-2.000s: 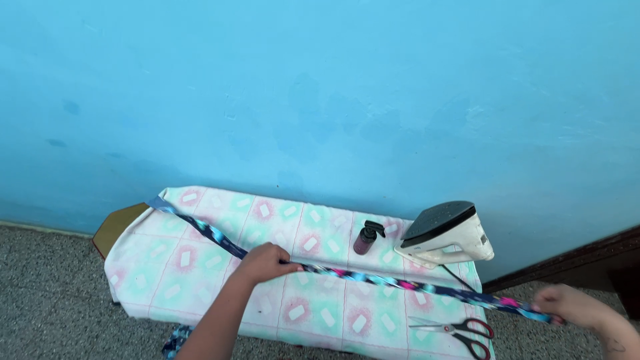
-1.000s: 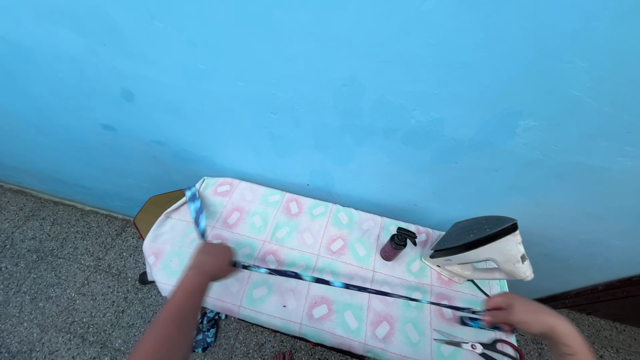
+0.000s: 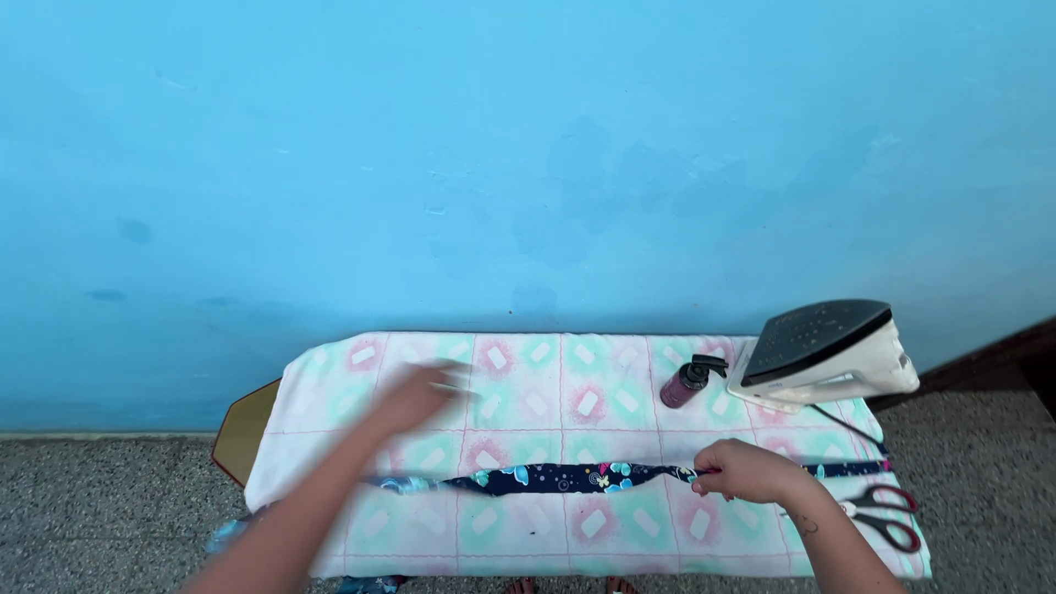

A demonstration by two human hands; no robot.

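Note:
A long, narrow strip of navy fabric with a butterfly print (image 3: 569, 478) runs lengthwise over the cloth-covered ironing board (image 3: 528, 536). My right hand (image 3: 742, 472) pinches the strip right of the board's middle, and the strip continues past it to the right edge. Blurred by motion, my left hand (image 3: 421, 396) is raised above the board's left half, fingers apart, with nothing seen in it. The strip's left part is blurred and passes behind my left forearm.
A white iron (image 3: 833, 355) rests on its heel at the back right, its cord trailing rightward. Left of it stands a small dark spray bottle (image 3: 686, 384). Red-and-black scissors (image 3: 883, 516) lie near the right edge. A blue wall (image 3: 511, 165) rises behind the board.
My left hand has let go of the strip and lifted away. My right hand has moved inward from the strip's right part. The strip now shows a wider, flatter stretch. The view has shifted.

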